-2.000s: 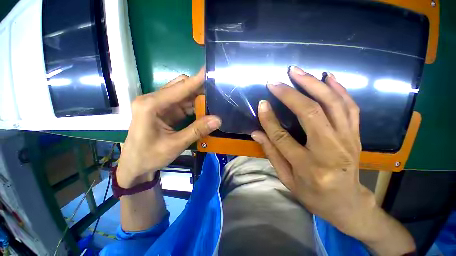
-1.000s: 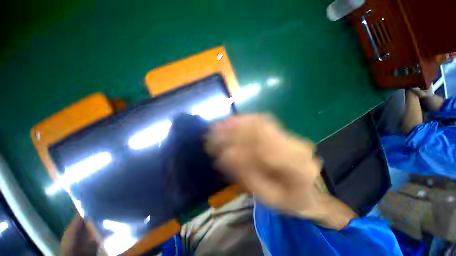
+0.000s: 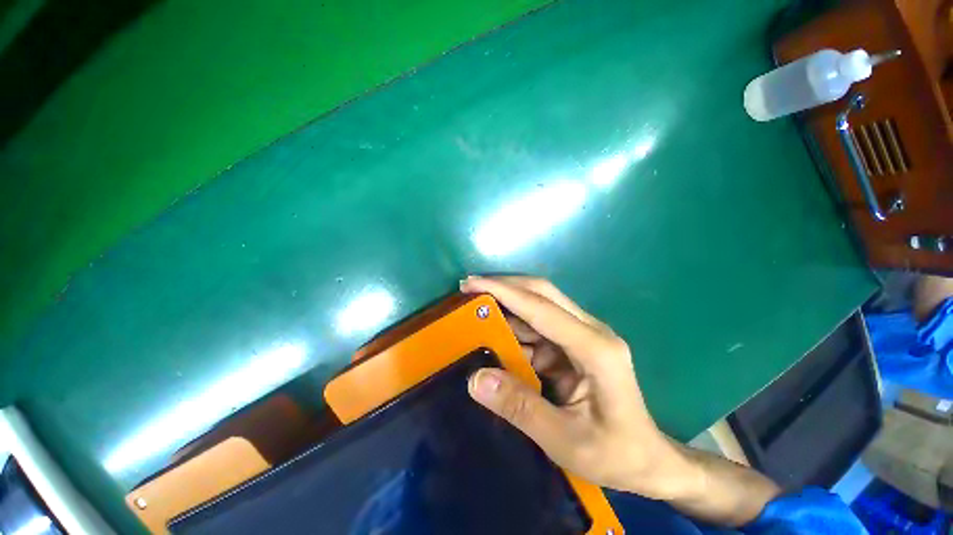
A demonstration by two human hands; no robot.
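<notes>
The orange holder (image 3: 417, 361) lies at an angle at the bottom of the view, cut off by the lower edge. A glossy black screen (image 3: 418, 470) sits in its bed; a frame around it cannot be told apart. My right hand (image 3: 575, 392) grips the holder's far right corner, with the thumb on the screen's corner and the fingers around the holder's outer edge. Dark reflections or shadows show along the holder's far side; whether it is raised off the mat cannot be told. My left hand is not in view.
A green mat (image 3: 690, 261) covers the bench. A translucent squeeze bottle (image 3: 789, 89) lies beside the orange-brown machine (image 3: 826, 31) at upper right. A black tray (image 3: 815, 397) is at right, near another person's blue sleeve (image 3: 907, 345). A white board (image 3: 52, 470) shows at lower left.
The view has shifted, so the holder now shows lower. My right hand has moved from over the screen to the holder's far right corner. My left hand has left the view.
</notes>
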